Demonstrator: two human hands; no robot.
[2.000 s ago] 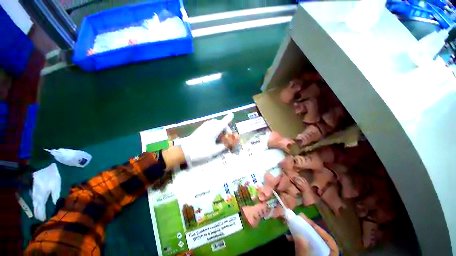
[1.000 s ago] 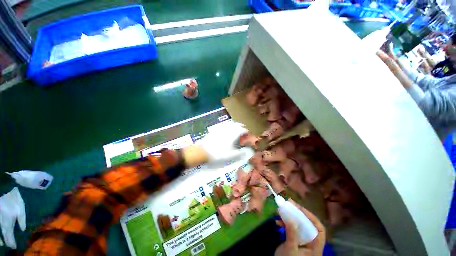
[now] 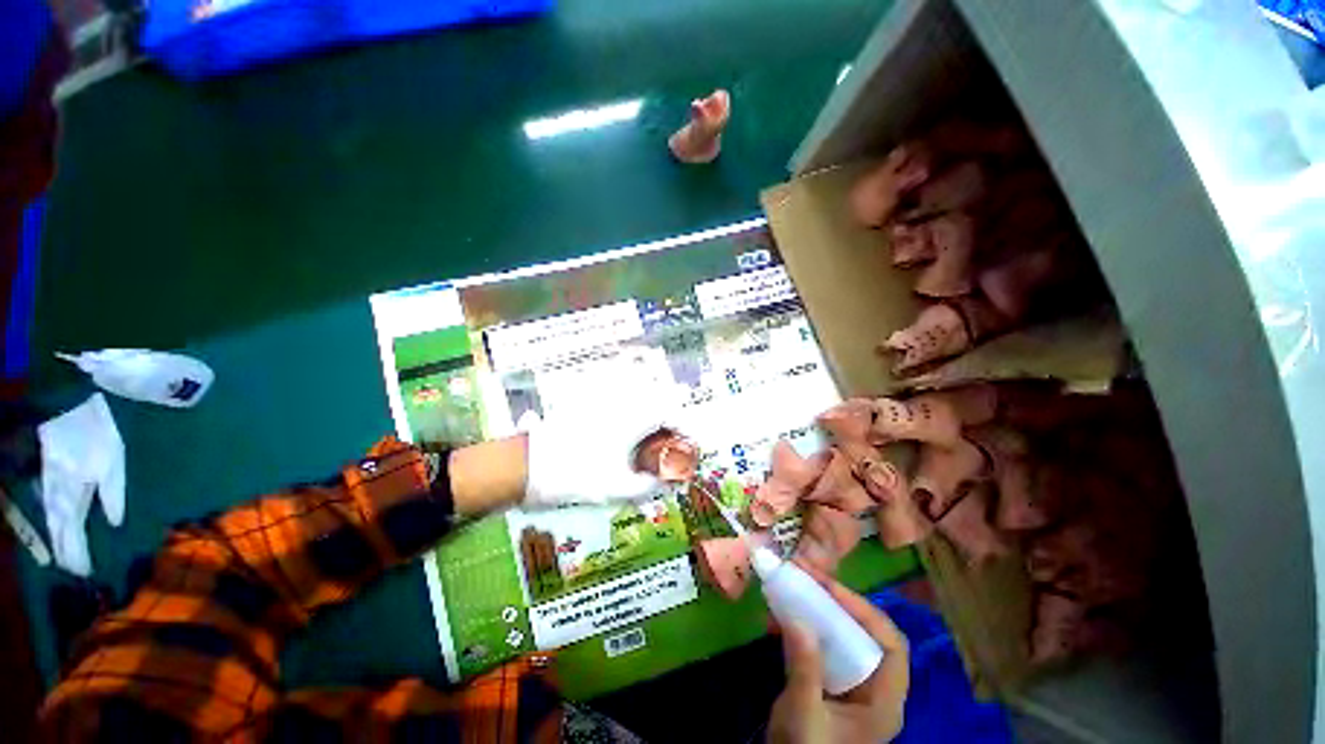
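My left hand (image 3: 589, 448), in a white glove, holds a pink moulded part (image 3: 671, 457) over the printed sheet (image 3: 581, 323), its open end showing. My right hand (image 3: 843, 695), bare, holds a white glue bottle (image 3: 823, 625) tilted up to the left. Its thin nozzle points at the open end of the held part; whether it touches cannot be told. Several pink parts (image 3: 831, 531) lie on the sheet's right side by the carton. One pink part (image 3: 702, 128) stands alone on the green surface beyond the sheet.
A carton (image 3: 817, 269) full of pink parts sits inside the grey housing (image 3: 1163, 189) at right. A spare bottle (image 3: 143, 375) and a spare white glove (image 3: 82, 472) lie at left. A blue bin (image 3: 334, 29) is cut off at the top.
My left hand has drawn back from the pile with a part in it. The bottle has moved left to that part. The view has shifted. The lone part beyond the sheet was absent two seconds ago.
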